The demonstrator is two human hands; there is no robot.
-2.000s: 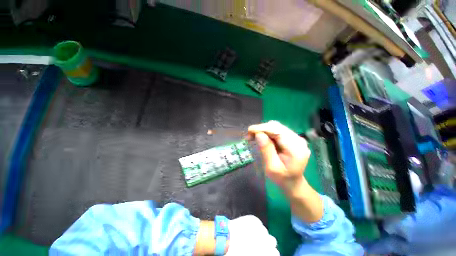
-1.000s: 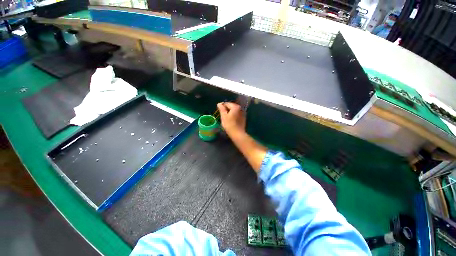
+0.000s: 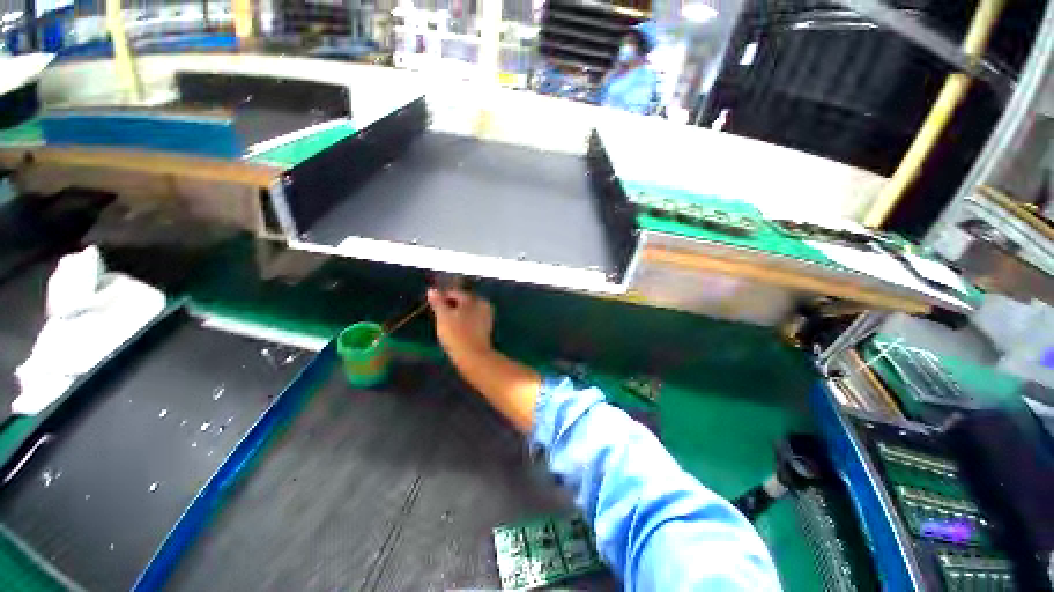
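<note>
My right hand (image 3: 462, 324) is bare and holds a thin orange-brown stick (image 3: 405, 316) between the fingertips. The stick slants down to the left and its lower end is at the mouth of the green cup (image 3: 365, 361), at the far left corner of the black mat (image 3: 381, 486). A green PCB panel (image 3: 541, 553) lies on the mat near the bottom edge of the picture, partly covered by my right sleeve. My left hand is out of the picture.
A blue-edged shallow tray (image 3: 173, 428) with white scraps lies left, beside a white cloth (image 3: 87, 324). A black tray (image 3: 474, 208) stands on the raised shelf. Right are a black cylinder (image 3: 798, 463) and a blue-edged rack (image 3: 838, 428) of boards. A person (image 3: 631, 81) stands far back.
My right hand has moved from over the panel to the cup with the stick. The camera view has lifted and turned, and my left arm and gloved hand have left the picture.
</note>
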